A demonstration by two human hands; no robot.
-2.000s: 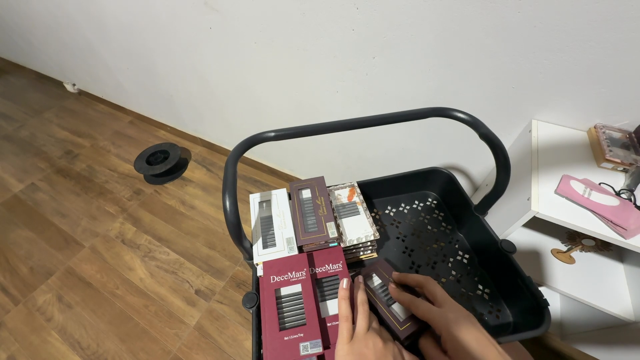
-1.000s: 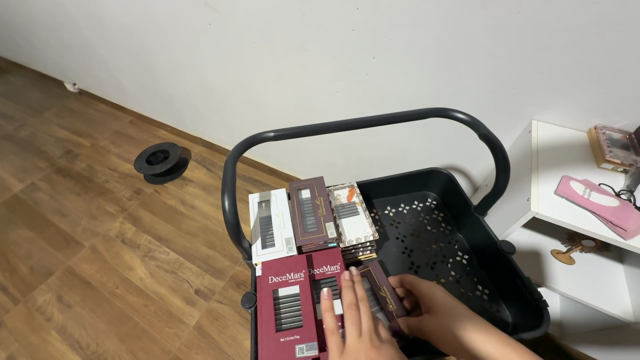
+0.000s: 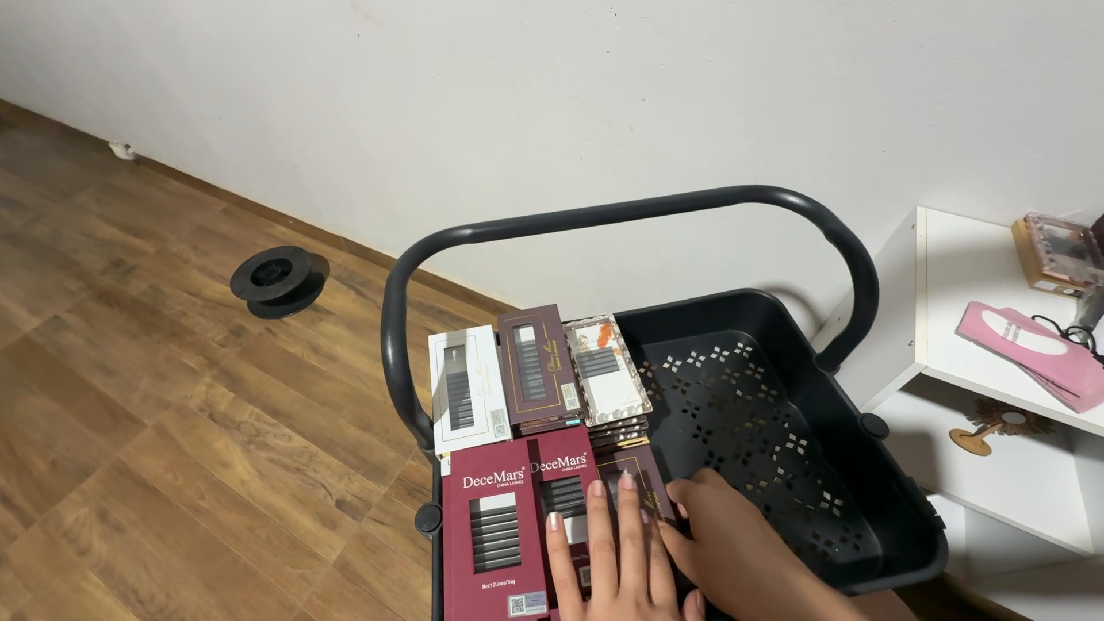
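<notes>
A black plastic basket with a raised handle holds stacks of eyelash extension boxes along its left part. In the rear row are a white box, a dark brown box and a patterned white box. Nearer me lie two maroon DeceMars boxes, one at the left and one beside it. My left hand rests flat, fingers extended, over the second maroon box and a brown box. My right hand touches that brown box's right side with bent fingers; its grip is partly hidden.
A black spool lies on the wood-look floor at the left. White shelves stand at the right, holding pink packets, a palette-like case and a gold ornament. The wall rises behind the basket.
My left hand has moved onto the box tops with its fingers spread. My right hand has shifted from the top of the brown box to its right side.
</notes>
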